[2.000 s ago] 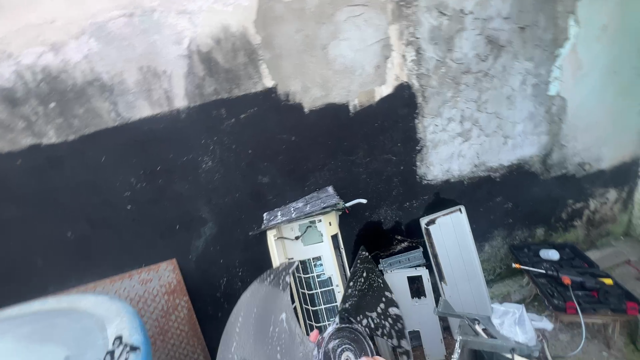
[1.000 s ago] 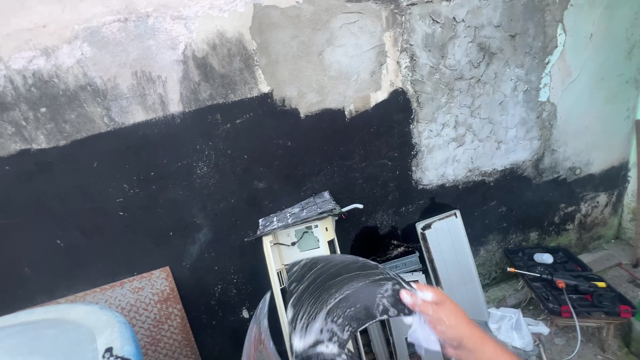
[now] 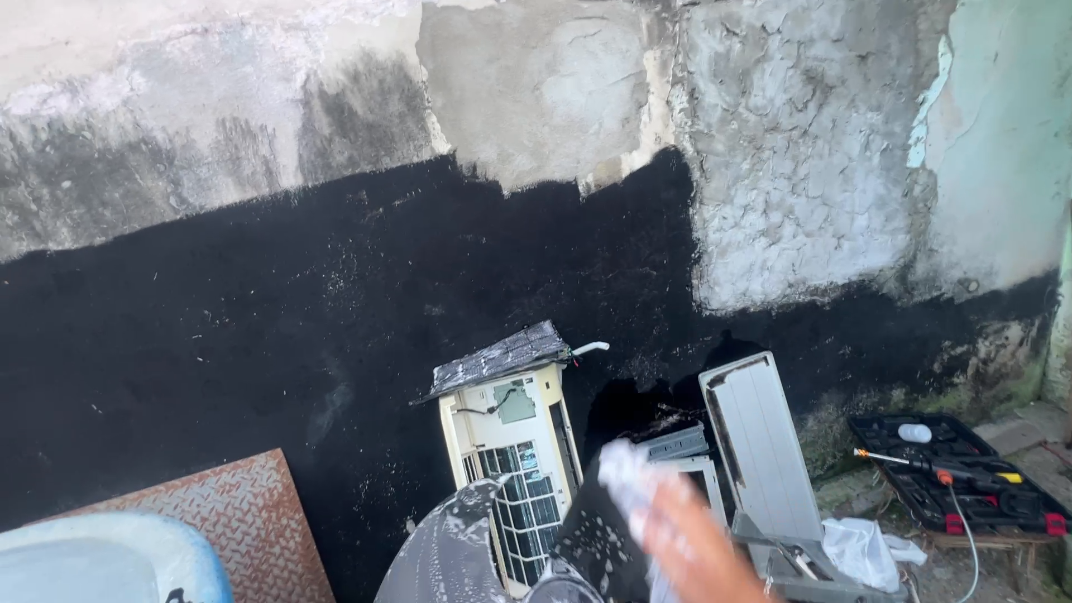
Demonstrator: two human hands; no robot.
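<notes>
A grey plastic fan blade wheel (image 3: 448, 548) with soap suds stands at the bottom centre, its round hub (image 3: 565, 586) cut by the frame edge. Another of its blades, dark and sudsy, lies right of the hub. Blurred, my right hand (image 3: 691, 532) is above and right of the hub, around a white soapy wad (image 3: 624, 473), perhaps cloth or sponge. Whether the hand touches the blade is unclear. My left hand is out of view. Behind the wheel, a cream air conditioner housing (image 3: 511, 410) leans at the wall with a dark filter mesh (image 3: 502, 360) on top.
A pale panel (image 3: 766, 452) leans at the black-painted wall (image 3: 251, 335). Right of it lie a white plastic bag (image 3: 863, 553) and an open black tool case (image 3: 997, 511) with a sprayer wand (image 3: 896, 459) across it. A rusty tread plate (image 3: 243, 519) and a blue-white basin (image 3: 197, 548) are at lower left.
The fan wheel, raised in front of the housing a second ago, is now lower and turned, showing its hub. My right hand has left the blade's upper edge and is lower.
</notes>
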